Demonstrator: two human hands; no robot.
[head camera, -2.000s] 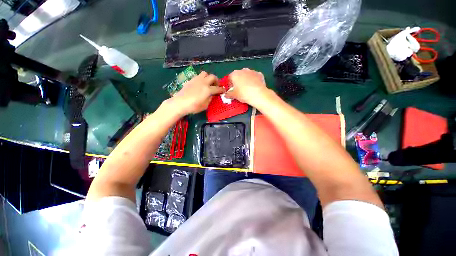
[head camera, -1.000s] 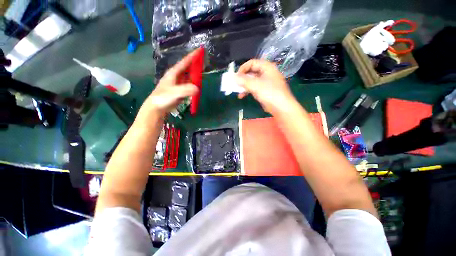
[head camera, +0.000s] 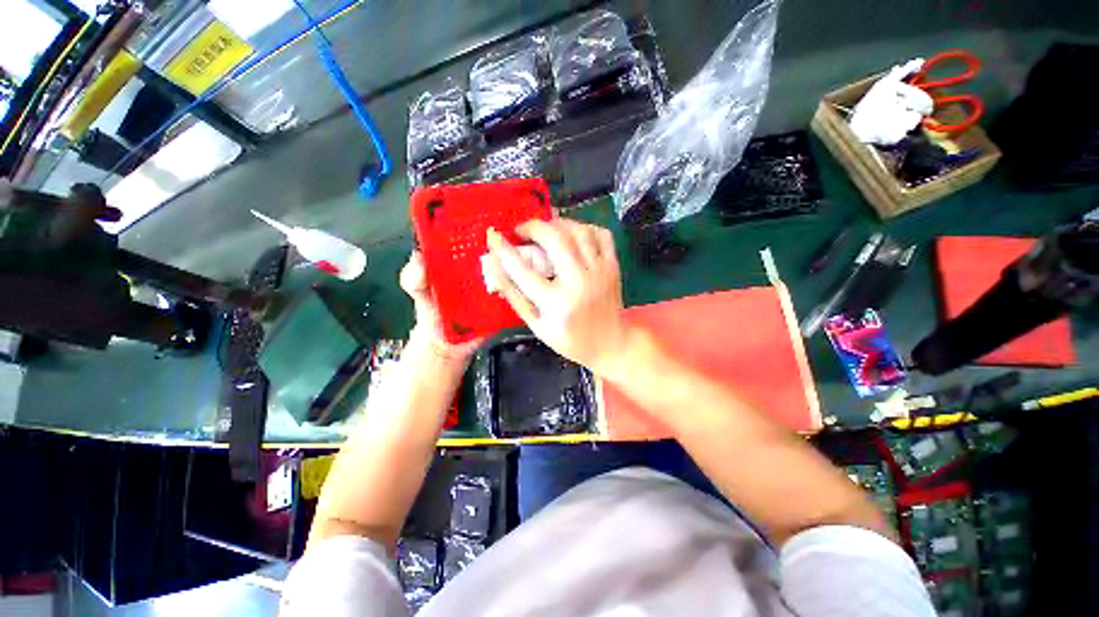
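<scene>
My left hand (head camera: 422, 299) holds the red perforated plate (head camera: 464, 271) up over the bench, its face with rows of holes turned toward me. Most of the left hand is hidden behind the plate. My right hand (head camera: 564, 283) is over the plate's right part, fingers bent around a small white piece (head camera: 536, 259) against the plate's face. A shallow black housing (head camera: 539, 388) lies at the bench's front edge, below the plate, with clear film at its side.
The red mat (head camera: 711, 356) lies right of the housing. Behind are film-wrapped housings (head camera: 506, 87) and a clear bag (head camera: 693, 127). A wooden box (head camera: 898, 193) with scissors is at back right, hand tools (head camera: 858, 277) at right. A white bottle (head camera: 328, 253) stands out at left.
The red plate, edge-on in my left hand a second ago, now faces me. My right hand has moved from beside it onto its face with the white piece. The camera view has shifted.
</scene>
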